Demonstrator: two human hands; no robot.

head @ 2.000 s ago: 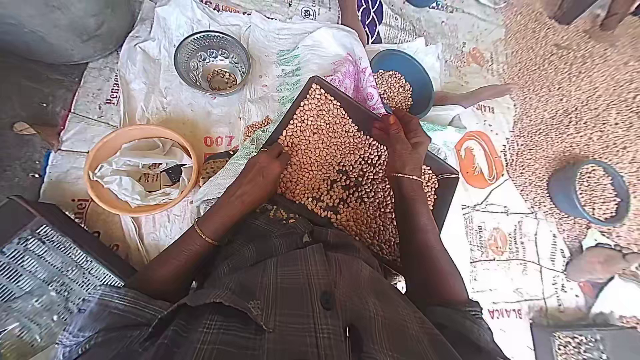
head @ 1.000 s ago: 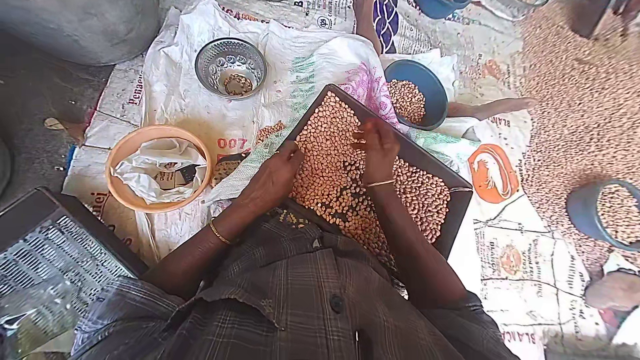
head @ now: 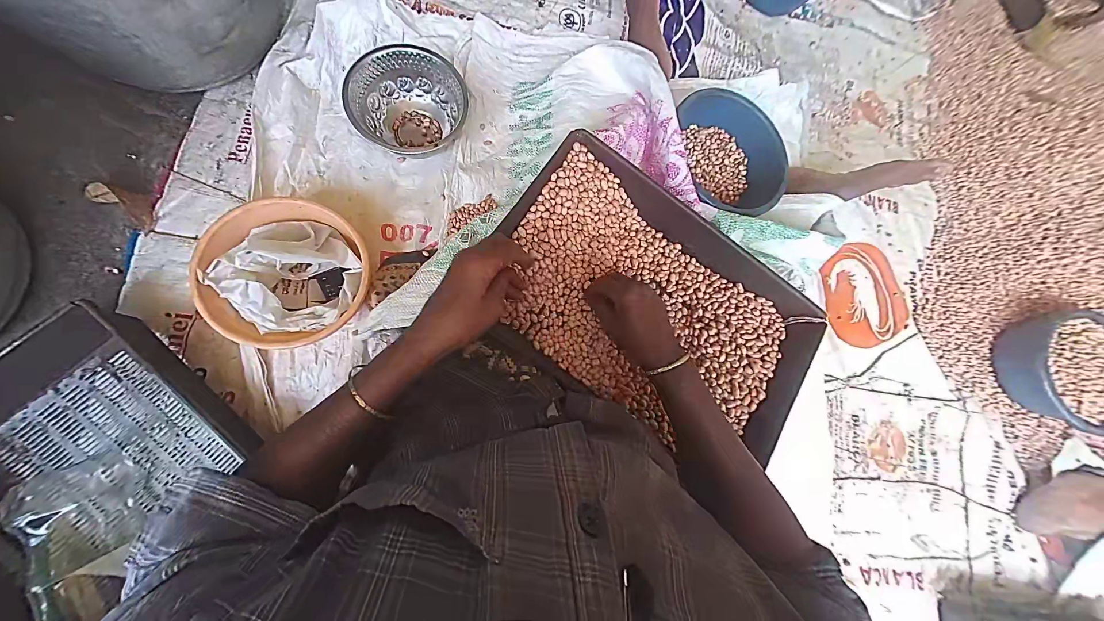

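Observation:
A dark rectangular tray (head: 798,379) lies tilted across my lap, spread with shelled nuts (head: 595,233) that look like peanuts. Over its left edge is my left hand (head: 483,280), fingers bent at the nuts; whether it pinches any is hidden. My right hand (head: 630,315) rests on the nuts near the middle of the tray, its fingers curled down and their tips out of sight. Each wrist wears a thin bangle. Just past the tray's far edge stands a blue bucket (head: 772,155) partly filled with nuts.
An orange basin (head: 205,293) holding a white bag and a perforated metal bowl (head: 358,99) with a few nuts stand on printed sacks. A slotted tray (head: 112,414) is at lower left. Nuts (head: 1000,198) cover the ground at right around another bucket (head: 1022,362). Other people's limbs show beyond.
My right hand has come down from near the tray's far edge to its middle. Nuts now cover the dark patch seen earlier in the middle. My left hand stays near the left edge.

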